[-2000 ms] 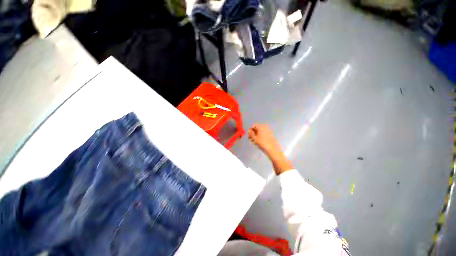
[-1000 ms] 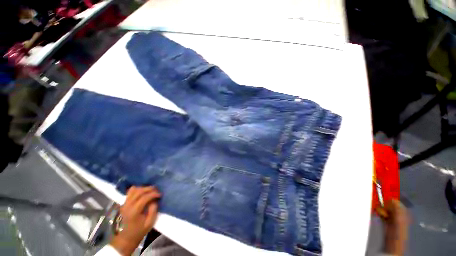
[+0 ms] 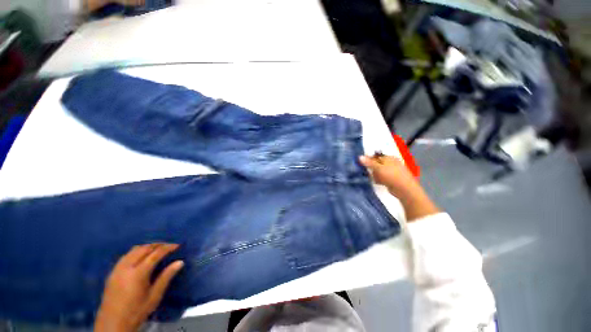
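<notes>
The blue jeans (image 3: 253, 214) lie spread on the white tabletop (image 3: 162, 172), waistband (image 3: 359, 188) to the right and legs to the left. My left hand (image 3: 139, 279) rests on the near leg at lower left, thumb and fingers apart. My right hand (image 3: 389, 174) is at the outer edge of the waistband, fingers curled and fingertips touching the denim. A small dark tip (image 3: 378, 155) shows above its fingers and looks like thread snips. The rest of that tool is hidden in the hand.
A red stool (image 3: 407, 155) shows beyond the right table edge, partly behind my right hand. Blurred denim garments with white cloth (image 3: 496, 91) hang or lie at upper right. Another pale table (image 3: 214, 32) adjoins at the back. Grey floor (image 3: 531, 233) lies at right.
The view has swung back to the right. My right hand has moved from the red stool to the waistband. My left hand still lies on the near leg, its fingers more spread.
</notes>
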